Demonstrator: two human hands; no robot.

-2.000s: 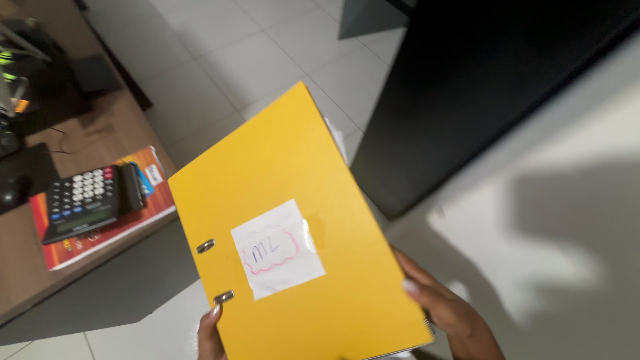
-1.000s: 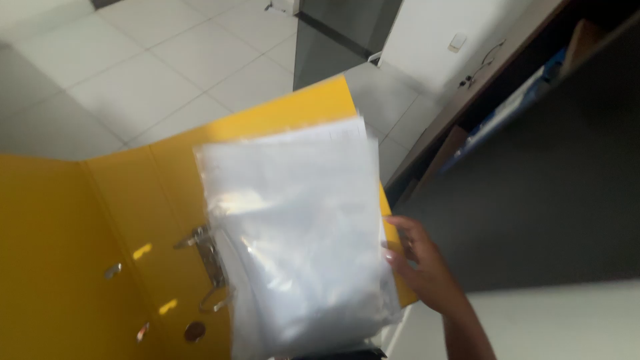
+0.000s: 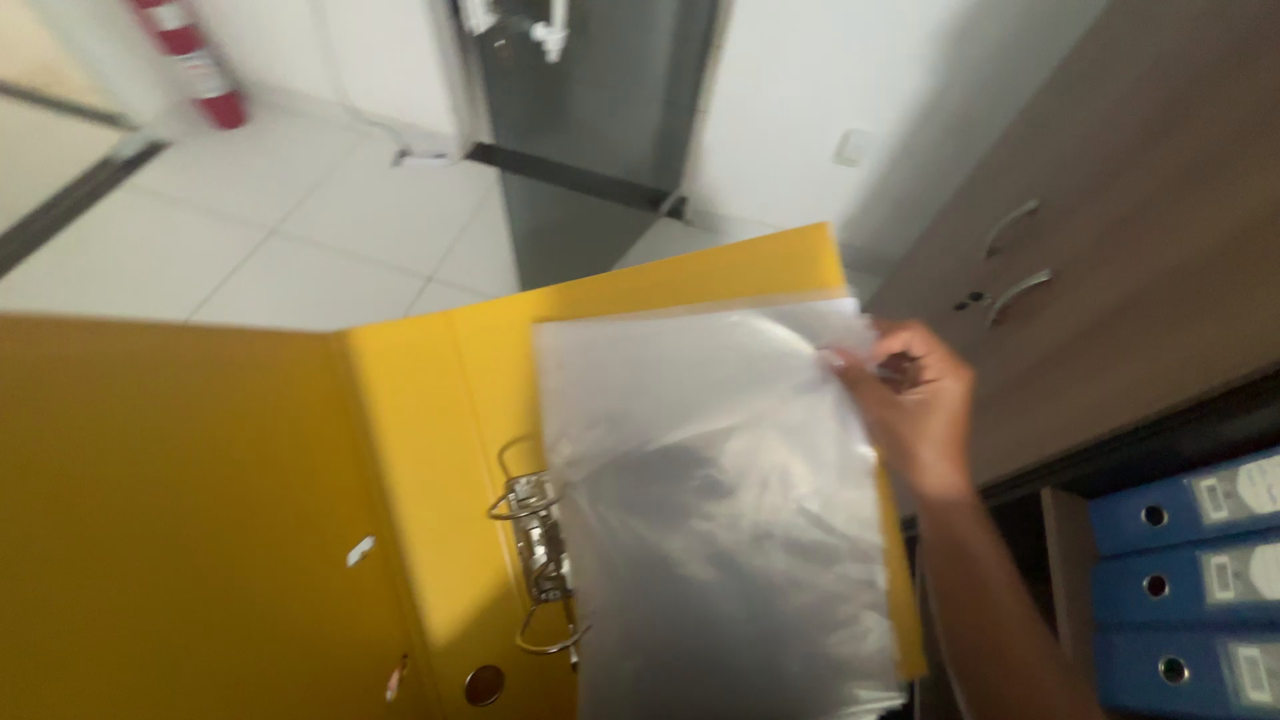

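Observation:
A yellow lever arch binder (image 3: 420,400) lies open across the lower middle, its front cover spread to the left. On its metal ring mechanism (image 3: 540,545) sits a stack of clear plastic sleeves (image 3: 720,520). My right hand (image 3: 905,400) pinches the upper right corner of the sleeves between thumb and fingers. My left hand is out of view.
Blue binders (image 3: 1130,590) stand in a dark shelf at the lower right, below a wooden cabinet door (image 3: 1130,220) with metal handles. A red fire extinguisher (image 3: 205,75) is at the back left. A glass door (image 3: 600,90) stands ahead, beyond the tiled floor (image 3: 330,230).
The binder, closed two seconds ago, has been opened. My right hand has moved up along the sleeves' right edge to their top corner. The view has swung strongly round toward the cabinet.

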